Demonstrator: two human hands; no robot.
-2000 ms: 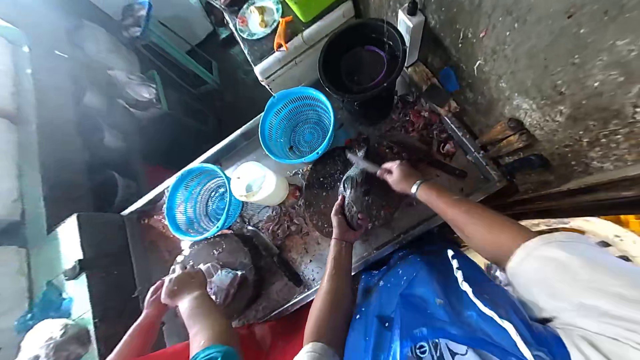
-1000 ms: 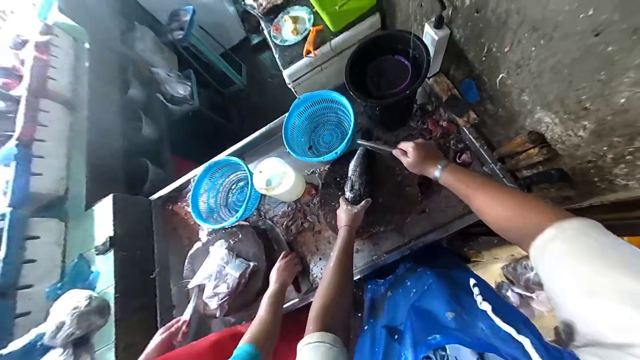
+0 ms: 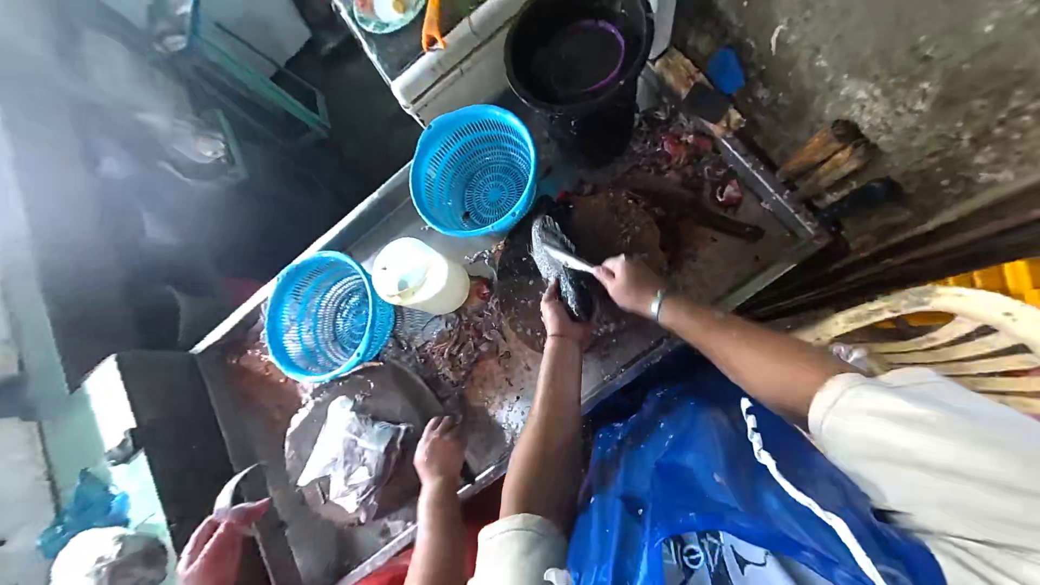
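Observation:
A dark fish with silvery skin [image 3: 552,248] lies on a round chopping block [image 3: 621,227] in the right half of the metal work table. My left hand [image 3: 565,315] grips the fish at its near end. My right hand [image 3: 632,283] is closed on the handle of a knife [image 3: 569,258], whose blade rests against the side of the fish. The fish's near end is partly hidden by my left hand. A long dark tool [image 3: 715,218], perhaps a cleaver, lies beyond my right hand.
Blue plastic baskets [image 3: 474,171] [image 3: 321,317] and a white container [image 3: 421,276] stand along the far edge. A black bucket [image 3: 569,65] is behind. Fish scraps [image 3: 463,349] lie between the blocks. At left, a co-worker's hands [image 3: 439,451] flank a second block [image 3: 366,406] bearing whitish pieces.
My knife has come down onto the fish from beyond its far end. The co-worker's one hand has moved off the block's edge area, and the other holds a blade farther left.

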